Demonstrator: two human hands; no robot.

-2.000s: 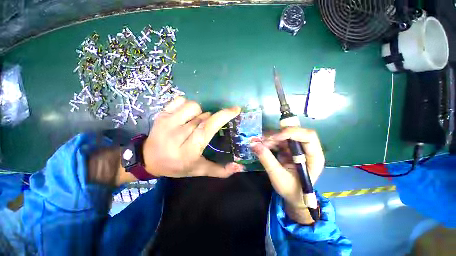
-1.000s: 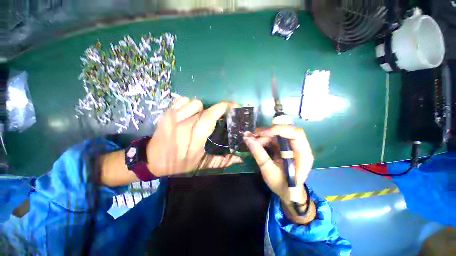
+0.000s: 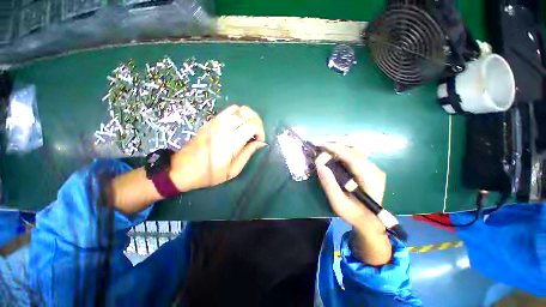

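A small silvery-white circuit board point(image 3: 293, 157) lies on the green mat in front of me, tilted slightly. My right hand point(image 3: 353, 180) holds the soldering iron point(image 3: 348, 181) like a pen, with its thin tip over the board's upper part. My left hand point(image 3: 224, 144) is left of the board, fingers curled and thumb and fingertip close together beside a tiny thin point. Whether they pinch a thin strand or a component cannot be made out. A loose pile of small white and brass components point(image 3: 161, 102) lies beyond my left hand.
A black fan point(image 3: 407, 47) stands top right, with a white cylinder with a black band point(image 3: 484, 85) beside it. A round watch-like item point(image 3: 342, 59) lies left of the fan. A clear bag point(image 3: 24, 119) is at the left edge, grey trays point(image 3: 90, 21) top left, a black box point(image 3: 491, 150) right.
The dark board is gone from between my hands. The white board at right no longer lies there; one now lies under the iron. The iron's tip has come down to it, and my left hand has drawn back.
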